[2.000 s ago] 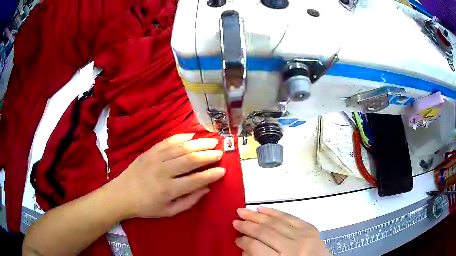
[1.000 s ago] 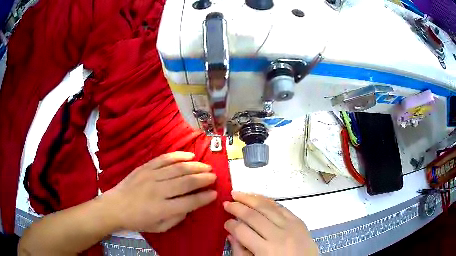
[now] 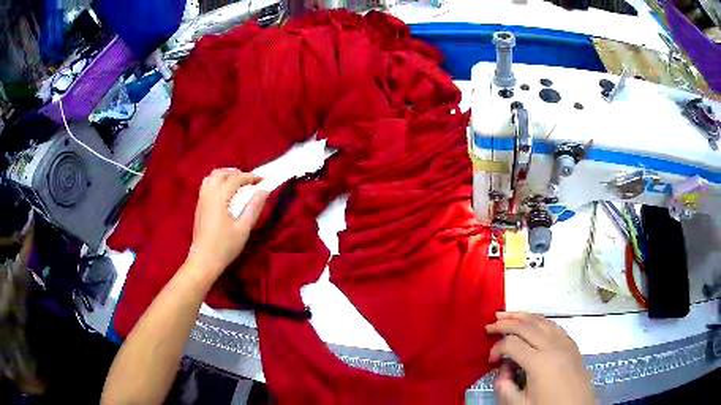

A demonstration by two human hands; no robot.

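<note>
Red knit fabric (image 3: pixel 411 277) lies gathered in folds left of and under the presser foot (image 3: pixel 494 247) of the white sewing machine (image 3: pixel 617 130), and hangs over the front edge. A large red heap (image 3: pixel 285 79) lies behind it. My left hand (image 3: pixel 225 217) is on the red fabric at the left, thumb and fingers apart near a white gap; whether it grips any cloth I cannot tell. My right hand (image 3: pixel 537 352) holds the fabric's right edge near the table's front, fingers curled. A thin black strip (image 3: pixel 265 304) lies wavy among the red at the left.
A black phone (image 3: pixel 664 261), coloured cords (image 3: pixel 635 273) and cream paper pieces (image 3: pixel 605 261) lie on the machine bed at right. A ruler strip (image 3: pixel 656 360) runs along the table's front edge. A grey speaker-like box (image 3: pixel 67 182) stands at far left, with a white cable.
The view has shifted left and widened, showing more of the red heap. My left hand has left the cloth by the needle and moved far left. My right hand stays at the fabric's edge.
</note>
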